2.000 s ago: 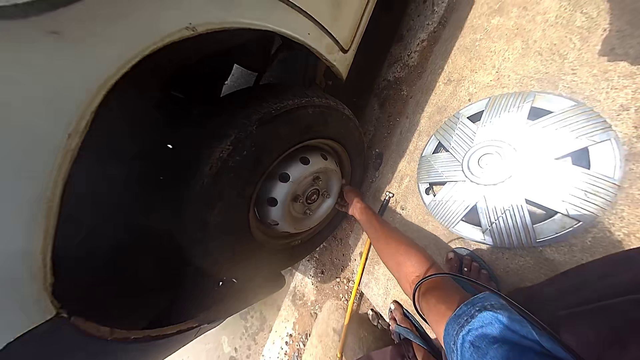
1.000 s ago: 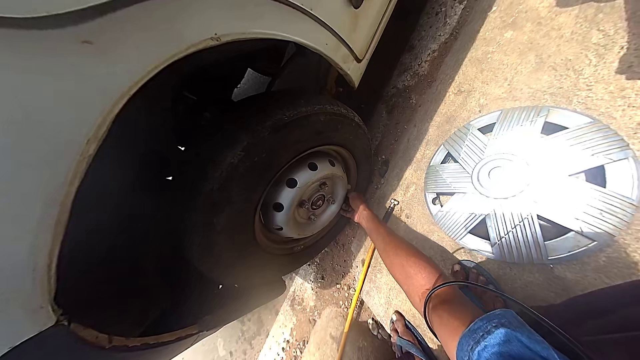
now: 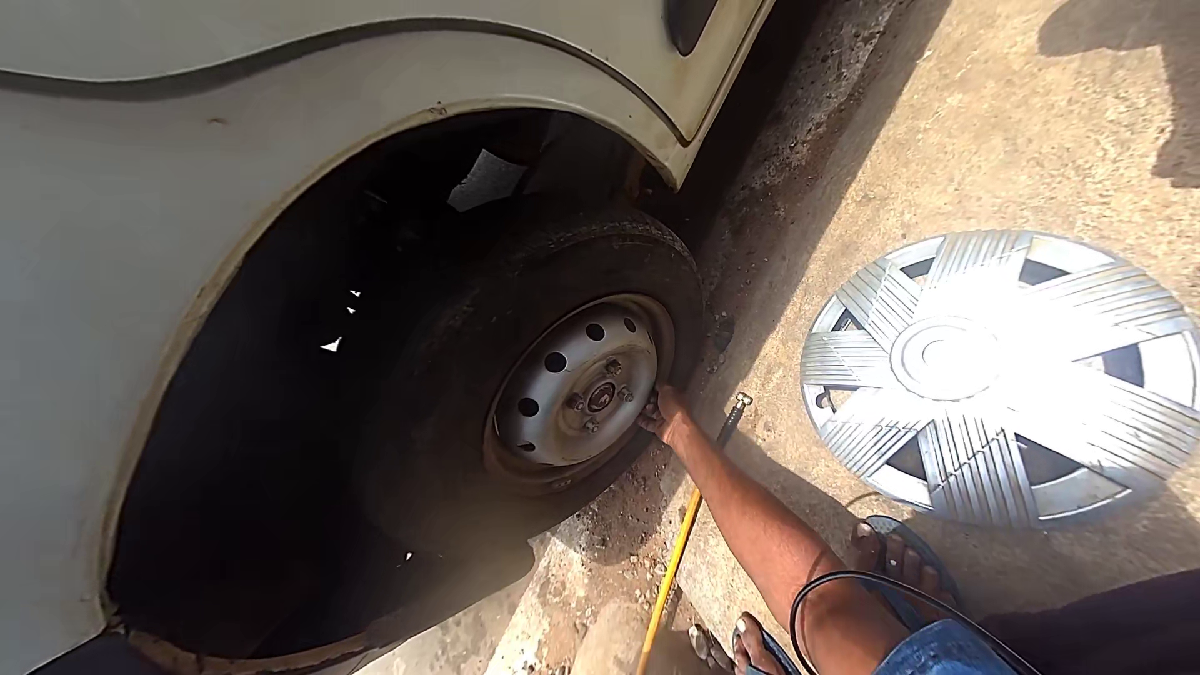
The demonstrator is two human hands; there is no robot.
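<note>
My right hand (image 3: 662, 415) reaches in from the lower right, its fingertips at the edge of the silver steel wheel rim (image 3: 574, 370). Part of the fingers is hidden behind the hand, and whether they grip anything cannot be made out. Around the rim is a dark tire (image 3: 689, 309) in the wheel arch of a pale vehicle (image 3: 216, 178). Lug nuts show round the hub. A yellow hose (image 3: 671, 572) with a metal end fitting (image 3: 742, 400) lies on the ground beside my forearm. My left hand is out of view.
A silver wheel cover (image 3: 975, 459) lies on the concrete ground (image 3: 947, 159) at the right. Feet in sandals (image 3: 905, 553) stand near the bottom. A thin black cable (image 3: 797, 609) loops across the arm. The vehicle's body overhangs the tire.
The view has shifted somewhat, with more of the vehicle's side showing. My right hand stays at the rim edge, and the wheel cover and hose lie as before.
</note>
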